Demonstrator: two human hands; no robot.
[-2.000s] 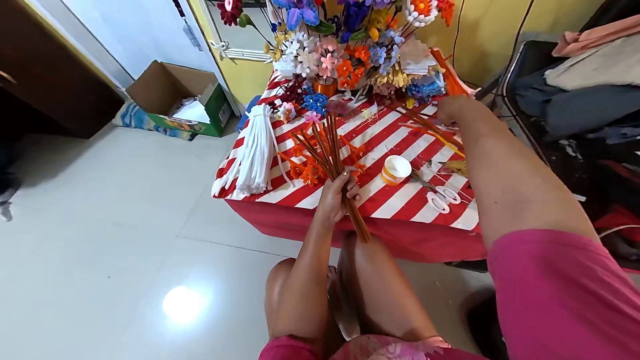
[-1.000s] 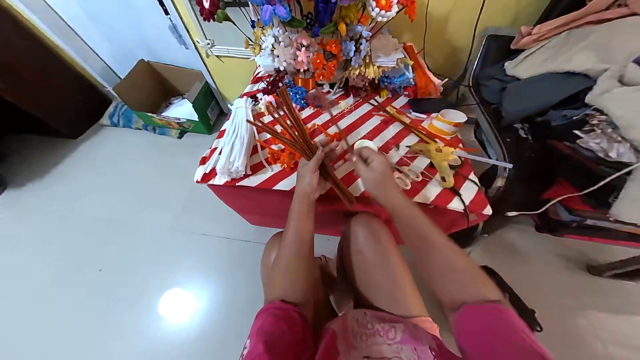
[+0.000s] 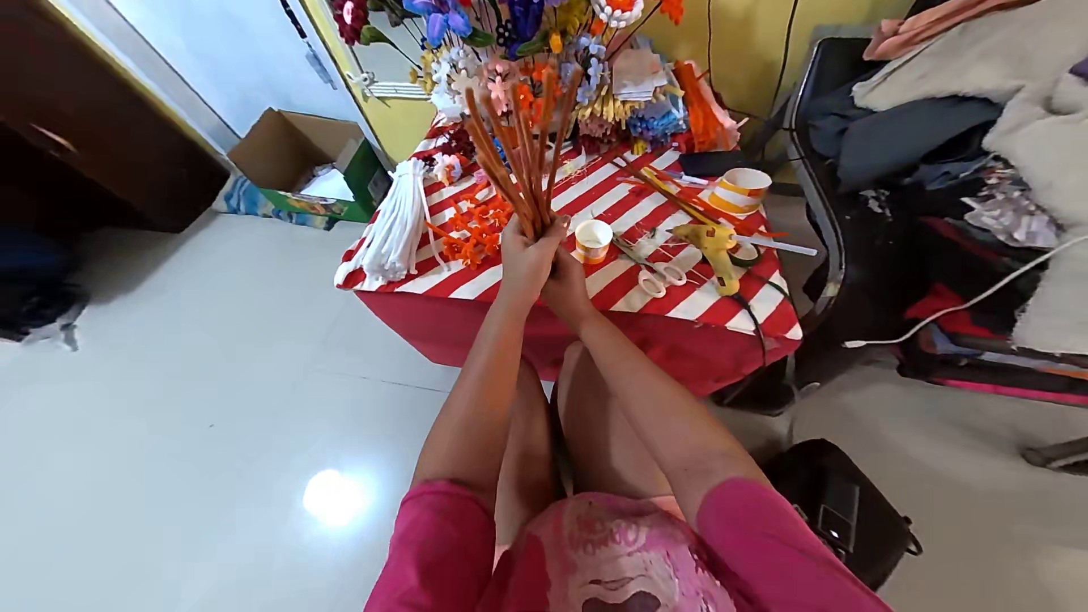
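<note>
A bundle of brown fuzzy stems, like pipe cleaners (image 3: 529, 161), stands upright and fanned out above the table edge. My left hand (image 3: 527, 259) is closed round its lower part, and my right hand (image 3: 565, 276) grips it just below and beside the left; the lower ends are hidden by the hands. Orange fuzzy flowers (image 3: 476, 228) and a bunch of white pipe cleaners (image 3: 399, 225) lie left of my hands. To the right are a small paper cup (image 3: 592, 240), white-handled scissors (image 3: 661, 277) and a yellow glue gun (image 3: 714, 251).
Colourful handmade flowers (image 3: 518, 51) fill the back of the striped table (image 3: 544, 327). A larger striped paper cup (image 3: 739, 190) stands at the right. An open cardboard box (image 3: 314, 166) is on the floor at left. Clothes lie on a black chair (image 3: 816, 170) at right; a black bag (image 3: 841, 510) is below.
My right hand has come from the right side of the table to the stems and now grips them beside my left hand. The bundle is now more upright.
</note>
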